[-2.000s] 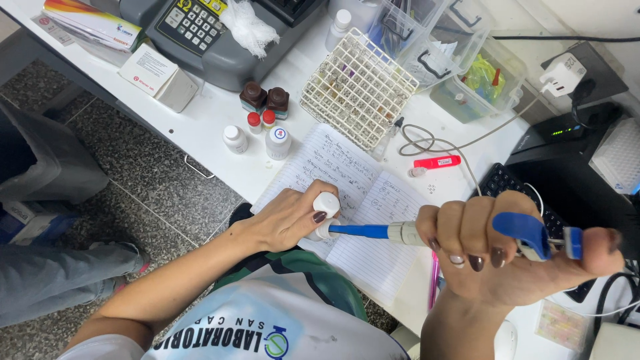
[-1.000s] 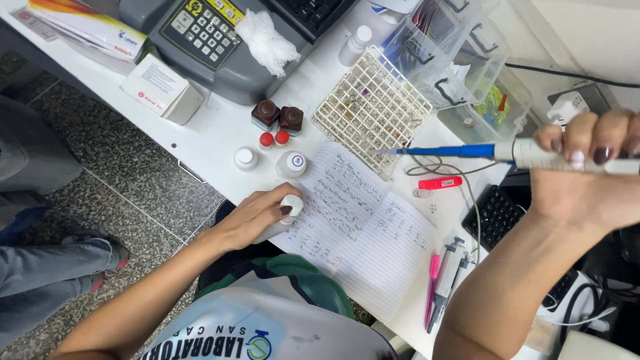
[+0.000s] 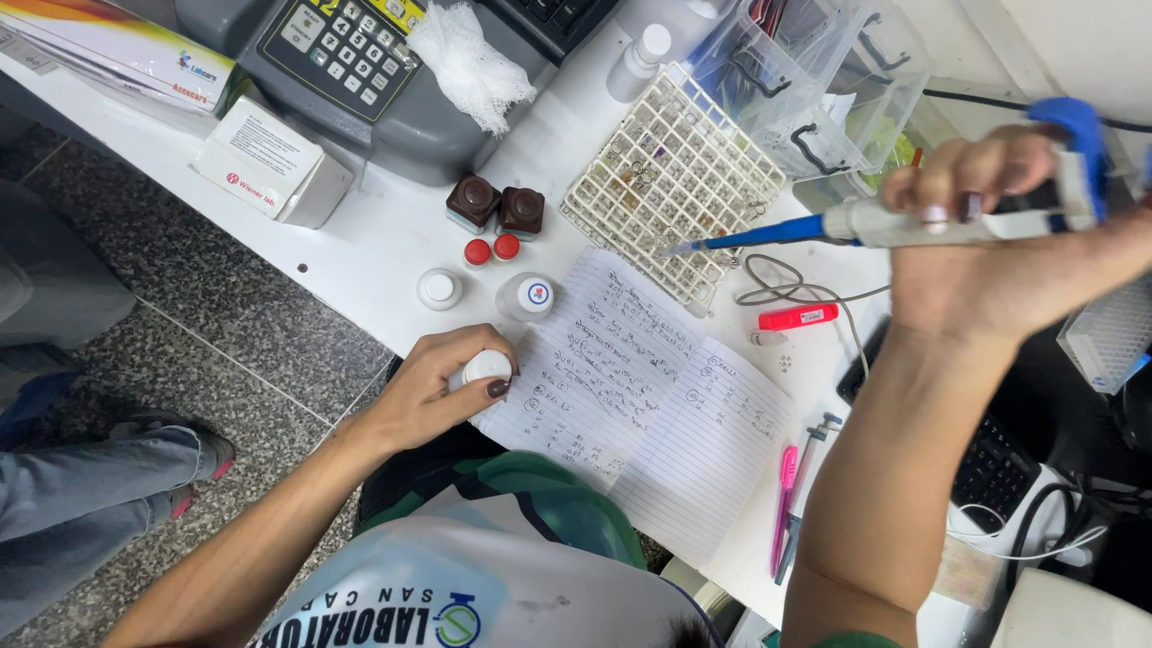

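Note:
My left hand (image 3: 441,387) is closed around a white-capped bottle (image 3: 487,366) at the edge of an open handwritten notebook (image 3: 666,432). In my right hand (image 3: 981,207) is a micropipette (image 3: 918,225) with a blue shaft; its tip points left, over the white wire test-tube rack (image 3: 670,180). Whether the tip touches a tube I cannot tell. Small tubes stand in the rack. Two white-capped bottles (image 3: 439,289) (image 3: 525,297), two red-capped vials (image 3: 491,250) and two brown-capped bottles (image 3: 496,207) stand left of the rack.
A grey keypad device (image 3: 360,72) with white gauze (image 3: 472,67) on it, a white box (image 3: 270,162), clear plastic drawers (image 3: 810,81), a red marker (image 3: 797,316), a looping cable (image 3: 783,283), a pink pen (image 3: 783,508) and a black keyboard (image 3: 990,477) surround the work. Another person's legs (image 3: 99,495) are at left.
The pipette has moved from beside the bottle in my left hand to over the rack. My left hand still holds the bottle, whose white cap shows throughout.

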